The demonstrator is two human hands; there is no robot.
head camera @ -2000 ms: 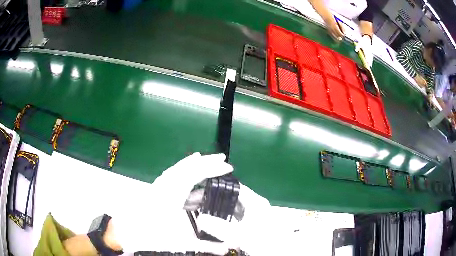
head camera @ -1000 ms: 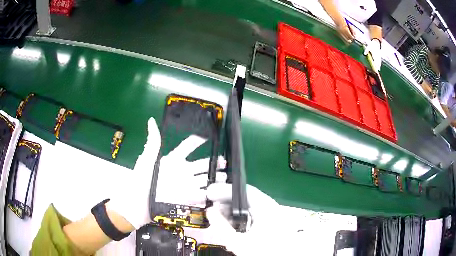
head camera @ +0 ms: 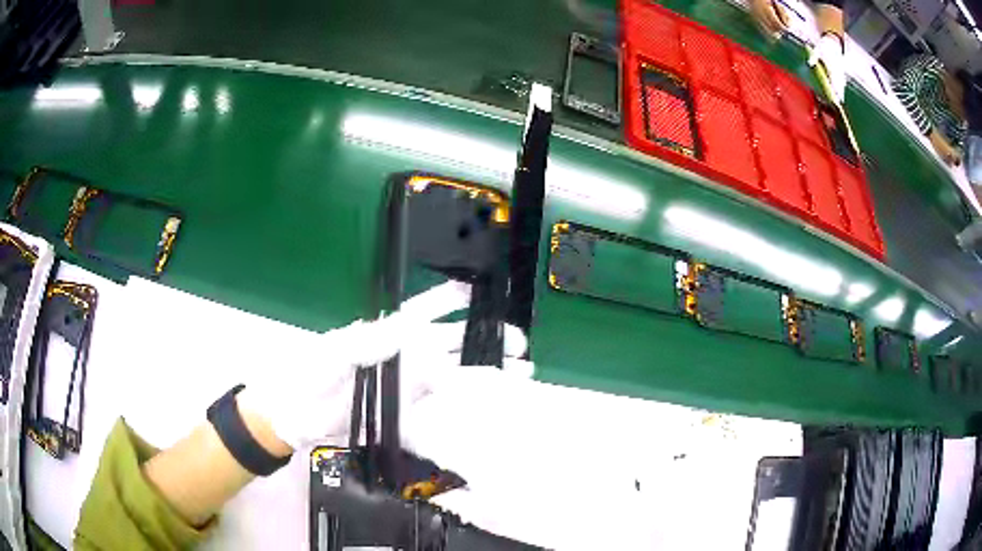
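Several black phone middle frames (head camera: 442, 231) with gold-orange edges are held upright, close together, left of the black divider bar (head camera: 528, 205). My left hand (head camera: 361, 361), white-gloved with a black wristband, grips them from the left, its fingers reaching across them. My right hand (head camera: 468, 414), also white-gloved, is against their right side, low down; its outline merges with the white bench cover, and its fingers are partly hidden. More dark frames (head camera: 377, 511) lie below the hands at the bottom edge. The held frames are blurred and partly covered by the hands.
Frames lie in rows on the green belt at left (head camera: 124, 231) and right (head camera: 625, 267). A red tray (head camera: 743, 140) and a single grey frame (head camera: 592, 78) are across it. Packed frames (head camera: 888, 490) stand at lower right. A person's hands are at upper right.
The frame my left hand held spread open is now upright against the others. The frames on the belt have shifted left in view, and the row at right has come closer to the divider bar.
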